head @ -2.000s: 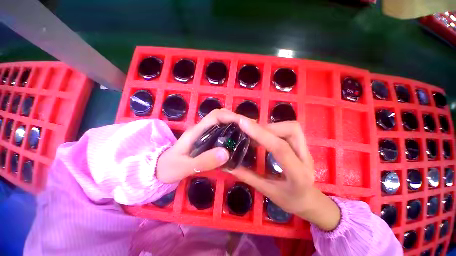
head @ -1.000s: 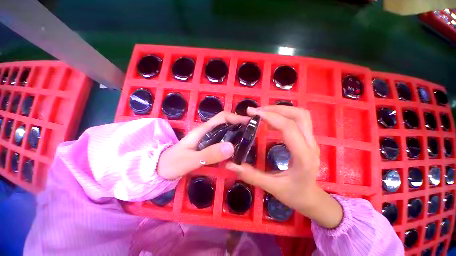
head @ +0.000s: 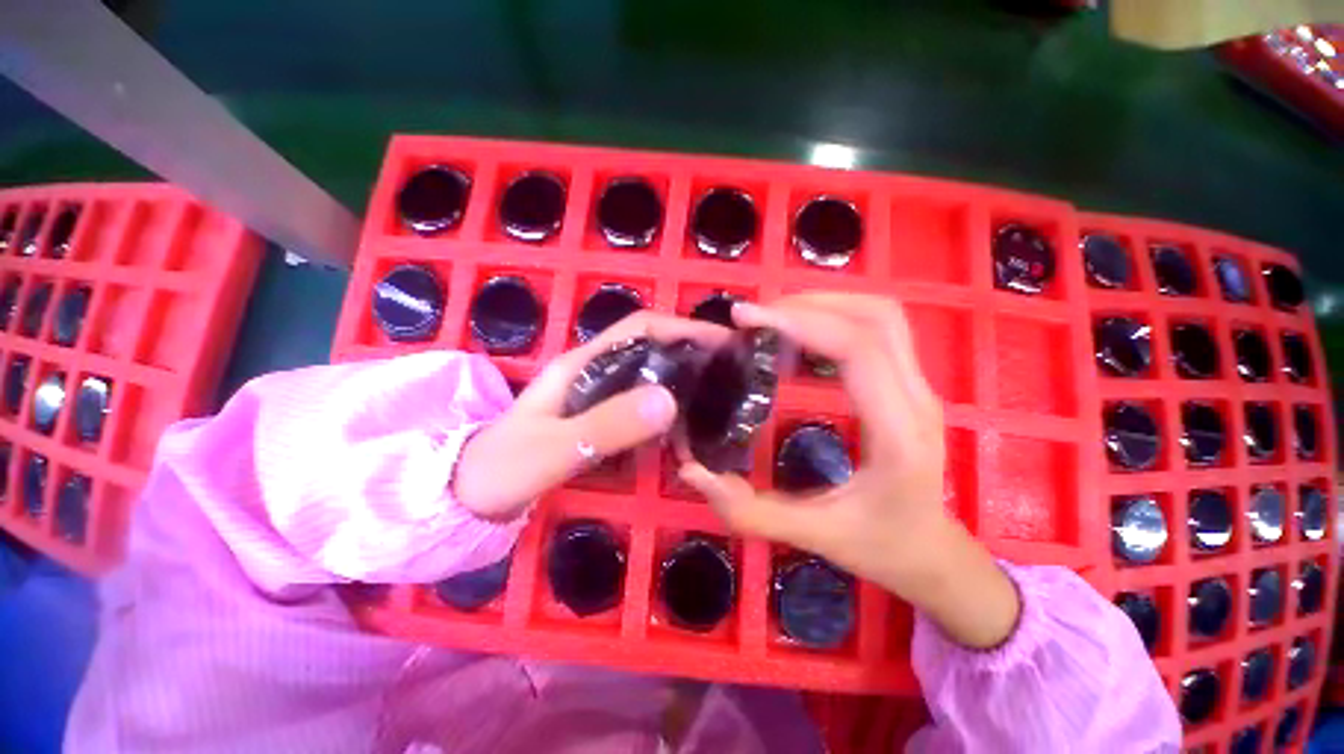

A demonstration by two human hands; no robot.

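My left hand (head: pixel 553 435) holds a few stacked glossy black watch heads (head: pixel 619 379) between thumb and fingers, above the middle of the red foam tray (head: pixel 678 653). My right hand (head: pixel 862 457) grips another black watch head (head: pixel 730 395) by its edges between thumb and forefinger, tilted beside the stack. Its dark round face is partly seen. How many units are in the stack cannot be told. The tray holds one black disc per filled pocket; several pockets on its right side are empty. My hands and sleeves hide part of the middle rows.
A neighbouring red tray (head: pixel 1085 376) with black and silvery units adjoins at right. Another partly filled red tray (head: pixel 165 317) lies at left. A grey slanted post (head: pixel 177 118) stands between the left trays. Dark green surface (head: pixel 501 74) lies behind. A yellowish sheet (head: pixel 1201 18) hangs at top right.
The watch head in my right hand has turned from edge-on, showing more of its round face. The view has shifted slightly, moving the trays a little left in the picture.
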